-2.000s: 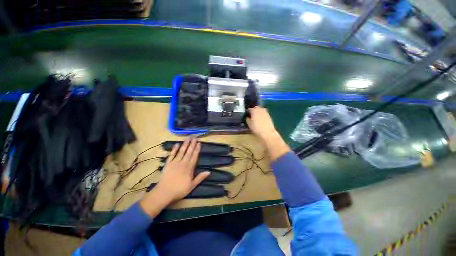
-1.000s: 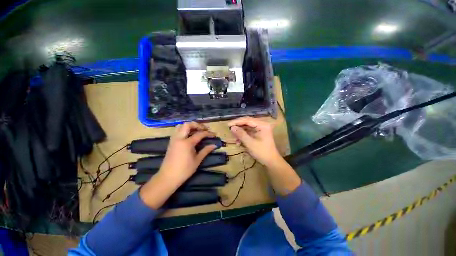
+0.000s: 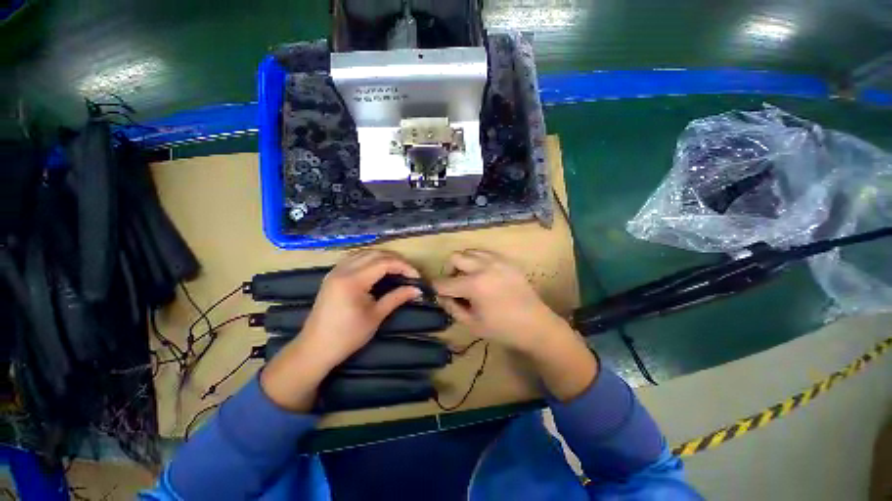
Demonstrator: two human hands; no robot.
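Several slim black wired housings (image 3: 381,353) lie side by side on a tan cardboard sheet (image 3: 215,210), thin wires running from their ends. My left hand (image 3: 354,301) grips the right part of the topmost housing (image 3: 293,284), thumb and fingers around its end. My right hand (image 3: 496,296) is at that same end, thumb and fingertips pinched together close to the left fingertips. Whatever small part is between the right fingertips is too small to make out. The fingers hide most of the housing's end.
A silver screw feeder (image 3: 416,83) stands in a blue tray (image 3: 273,157) of loose black bits behind the hands. Black wired units (image 3: 93,220) are heaped at left. A black screwdriver (image 3: 665,293) and clear plastic bag (image 3: 753,186) lie at right.
My right hand has come down and left to the housing's end, beside the left fingertips. The left hand has stayed on the topmost housing. The view has moved closer over the bench.
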